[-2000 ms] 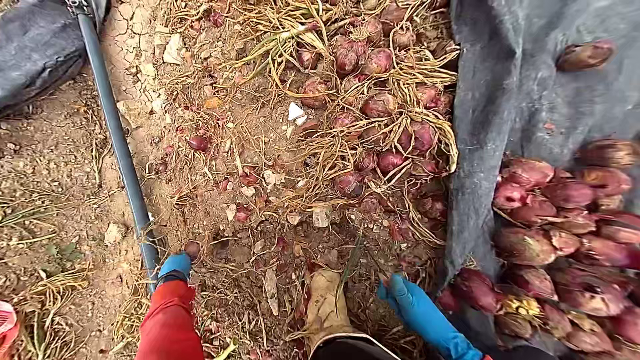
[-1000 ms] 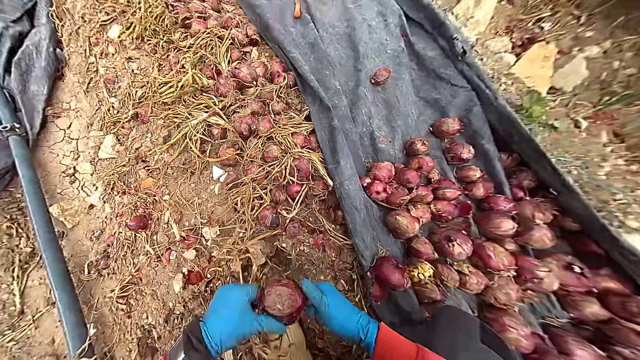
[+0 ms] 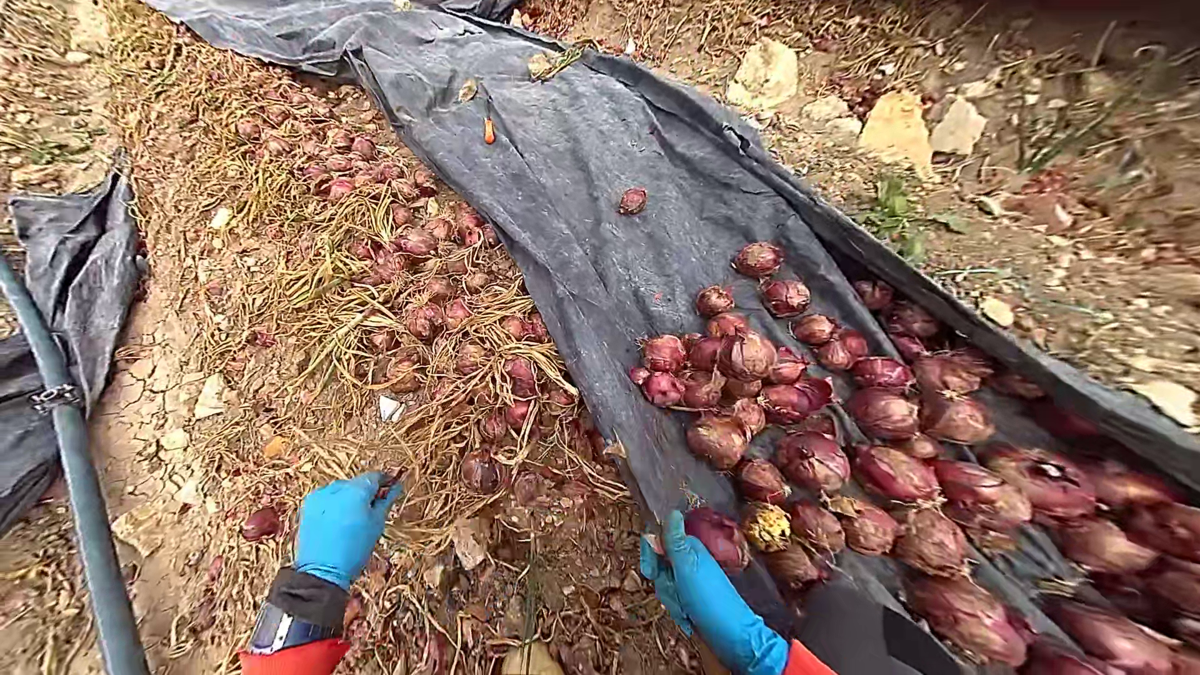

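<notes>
My left hand (image 3: 342, 530), in a blue glove, is over the soil and dry onion tops at lower left. A small dark reddish thing shows at its fingertips, too small to name. My right hand (image 3: 717, 600), also blue-gloved, is at the near edge of the dark fabric sheet (image 3: 600, 225), its fingers apart, beside a red onion (image 3: 717, 539) on the sheet. Many red onions (image 3: 886, 473) lie heaped there. To the left, red onions with dry tops (image 3: 427, 319) lie on the ground.
A grey-blue pipe (image 3: 80, 487) runs along the left, beside another dark cloth (image 3: 75, 272). An orange-handled thing (image 3: 488, 130) and a lone onion (image 3: 633, 201) lie farther up the sheet. Pale stones (image 3: 895, 131) lie beyond its raised far edge.
My hands were together on a red onion one second ago; now they are apart, the left over the soil, the right at the sheet. The view has swung right since the first frame.
</notes>
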